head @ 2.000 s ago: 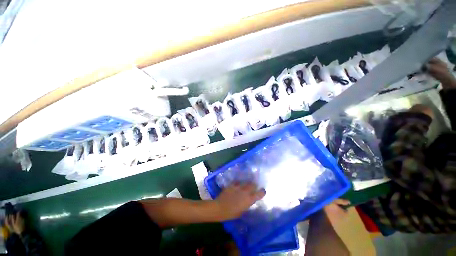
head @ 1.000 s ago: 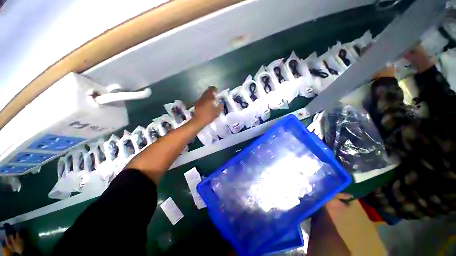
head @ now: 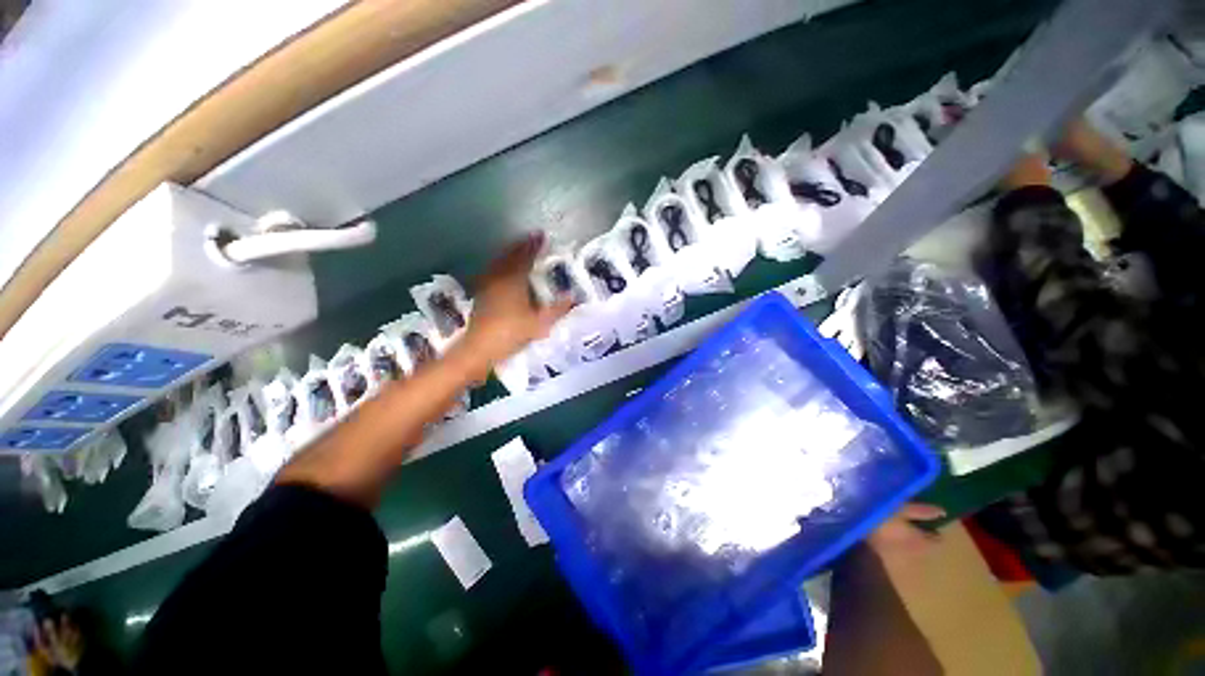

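Note:
White pouches [head: 671, 238] with small dark looped items stand in a long close row. My left hand [head: 509, 310] is at the middle of the row, thumb and fingers apart around a pouch's edge; whether it holds something small is unclear. A large blue tray [head: 566, 541] with loose shiny clear pieces [head: 687, 475] lies tilted in front of me. My right hand [head: 907, 528] grips the tray's lower right edge, its fingers partly hidden. A smaller blue box [head: 780, 631] shows under the tray.
White paper slips [head: 460, 552] lie on the green surface left of the tray. A white rail [head: 595, 376] runs before the row. A white power box [head: 198, 304] stands upper left. At right are a clear bag of dark parts [head: 945, 357], a carton [head: 978, 608] and another person's arms [head: 1057, 264].
My left hand has gone from the clear pieces in the tray to the pouch row, and lately shifted slightly left in view. My right hand still holds the tray. The view has shifted.

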